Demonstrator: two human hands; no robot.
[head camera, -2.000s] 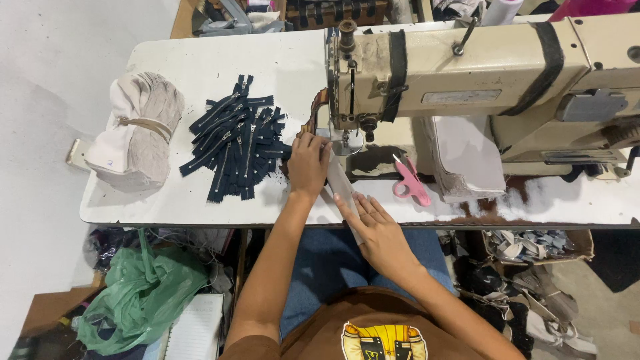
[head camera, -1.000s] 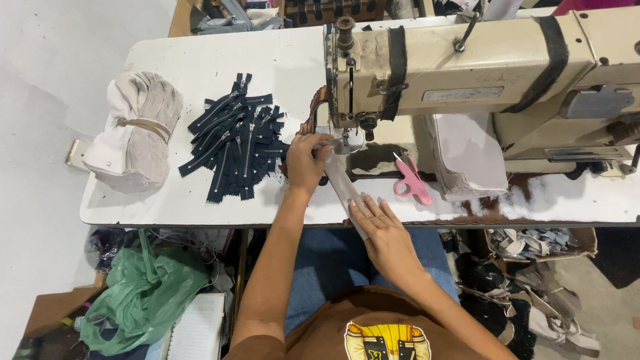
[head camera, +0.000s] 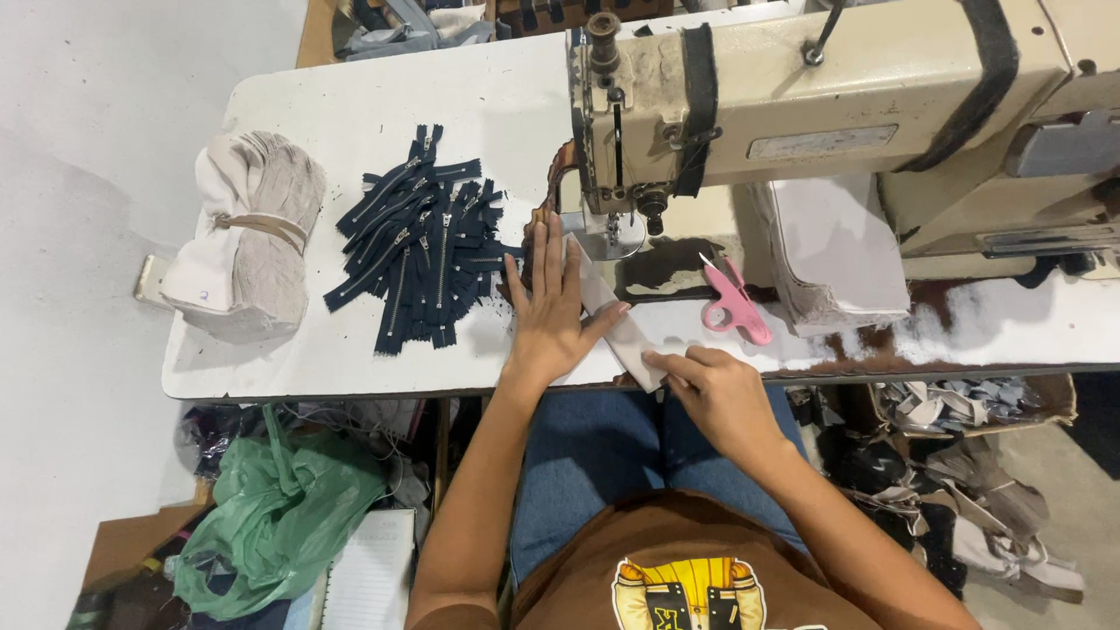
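A narrow folded strip of light grey fabric (head camera: 623, 328) lies slantwise on the table below the needle area of a sewing machine (head camera: 744, 105). My left hand (head camera: 549, 306) is spread flat beside the strip's upper part, its thumb across the fabric. The curled fingers of my right hand (head camera: 713, 385) touch the strip's lower end near the table edge, index finger extended. Pink thread snips (head camera: 737, 311) lie to the right of the strip. Dark navy zippers (head camera: 429, 245) with metal teeth are piled left of my left hand.
A tied bundle of light fabric pieces (head camera: 254, 236) stands on the table's left end. Stacked grey fabric pieces (head camera: 840, 249) lie under the machine arm. The white tabletop (head camera: 490, 96) has a worn front edge. Below are a green plastic bag (head camera: 280, 516) and a box of scraps (head camera: 971, 407).
My left hand has gone from bent fingers near the needle to lying spread out. My right hand has moved down the strip and its fingers have curled.
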